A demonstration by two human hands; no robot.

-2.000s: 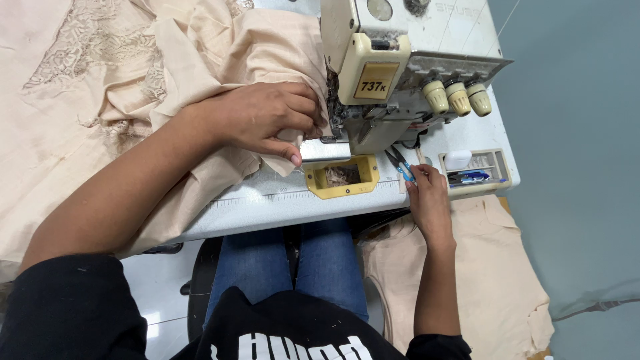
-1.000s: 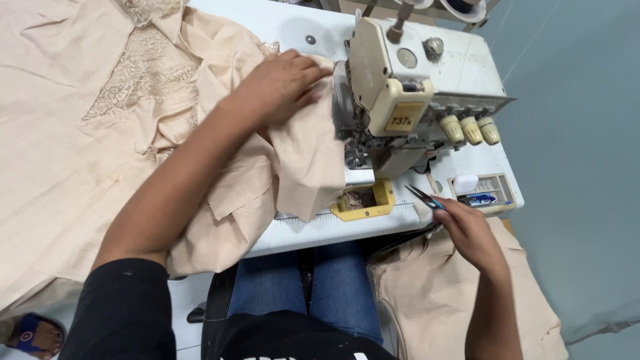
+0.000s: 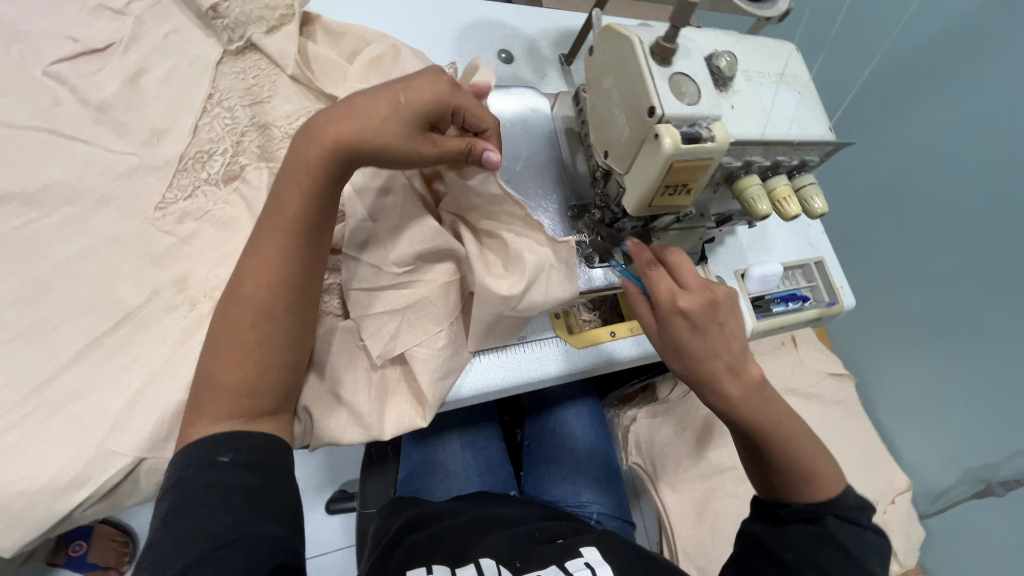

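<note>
Beige fabric with lace panels (image 3: 512, 272) lies bunched over the left of the table, its edge running to the needle area of an overlock sewing machine (image 3: 704, 96). My left hand (image 3: 408, 120) pinches a raised edge of this fabric between thumb and fingers, left of the metal bed plate (image 3: 532, 152). Thread snips with blue handles (image 3: 628, 272) are held in my right hand (image 3: 680, 312), their dark blades at the fabric's corner beside the presser foot. Whether the blades are closed cannot be told.
A yellow-rimmed scrap opening (image 3: 604, 332) is set in the table's front edge. To the right, a small tray (image 3: 788, 308) holds pens and a white case. More beige fabric (image 3: 800, 400) hangs below the table at right. Thread cones stand behind the machine.
My right hand has brought the snips from right of the scrap opening up to the needle area. The fabric's near corner has shifted towards the machine, and my left hand now pinches a raised edge.
</note>
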